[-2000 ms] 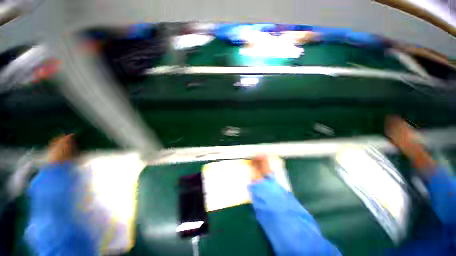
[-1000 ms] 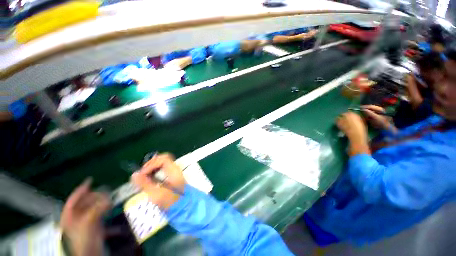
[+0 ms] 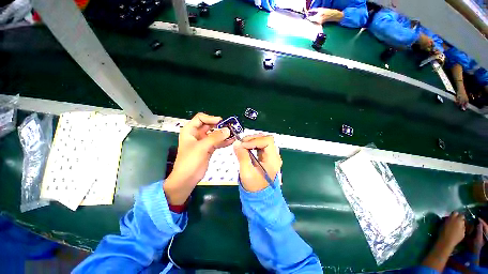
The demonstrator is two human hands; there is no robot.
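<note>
A small dark watch housing [image 3: 230,125] with a pale rim is held up in my left hand [image 3: 195,152], fingers and thumb around its edges. My right hand [image 3: 259,160] is shut on thin dark tweezers [image 3: 258,162], whose tips touch or nearly touch the housing. Any adhesive piece at the tips is too small to tell. A white adhesive sheet [image 3: 218,170] with small grey marks and a yellow edge lies on the bench below, partly hidden by both hands.
Spare sheets [image 3: 80,155] lie at left beside crumpled clear bags [image 3: 35,155]. A bagged sheet [image 3: 374,200] lies at right. A pale rail [image 3: 310,145] borders the green conveyor [image 3: 187,69], which carries spaced housings [image 3: 347,130]. A slanted white post [image 3: 99,64] stands upper left. Other workers' hands show at the edges.
The view has swung back from the right to the bench in front. My hands are now together, with the housing and tweezers clearly visible between them.
</note>
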